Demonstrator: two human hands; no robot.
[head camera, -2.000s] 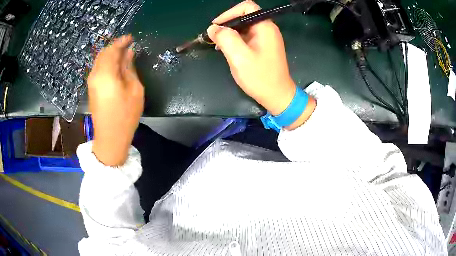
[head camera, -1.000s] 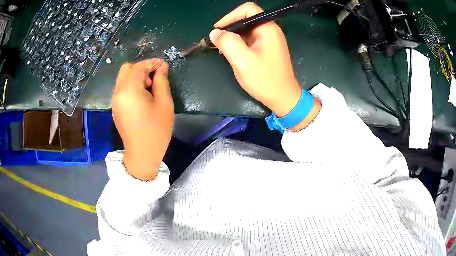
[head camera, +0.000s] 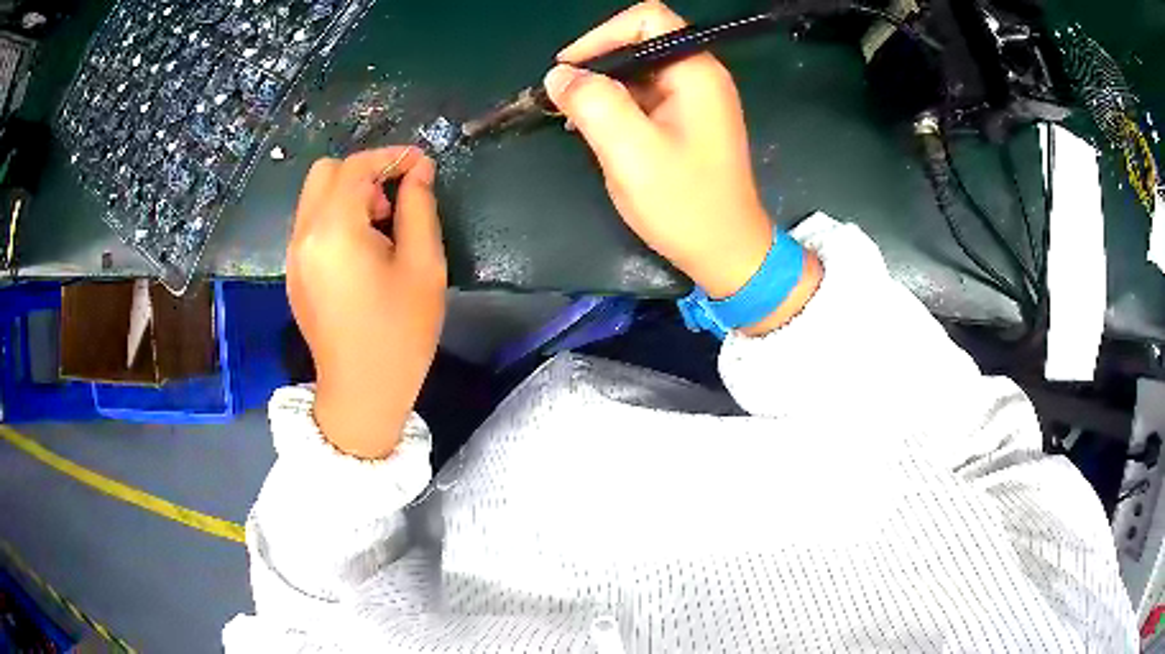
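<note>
A small silvery-blue circuit board (head camera: 442, 133) lies on the dark green mat. My right hand (head camera: 664, 141) holds a soldering iron (head camera: 632, 59) like a pen, and its tip is at the board's right edge. My left hand (head camera: 364, 275) is just left of and below the board, with thumb and index finger pinched on a hair-thin pale wire (head camera: 399, 162) that points towards the board. I cannot tell whether the wire touches the board. A blue strap (head camera: 756, 291) is on my right wrist.
A clear blister tray (head camera: 192, 115) full of small parts lies at left. Specks of debris (head camera: 371, 109) are beside the board. A black iron stand (head camera: 952, 64), cables (head camera: 952, 192), a white strip (head camera: 1073, 256) and yellow wires (head camera: 1134, 156) are at right. Blue bins with a cardboard box (head camera: 109, 335) are below the bench.
My left hand has moved right from beside the tray to the board and now pinches the wire. My right hand and the iron have moved slightly right, with the tip still at the board.
</note>
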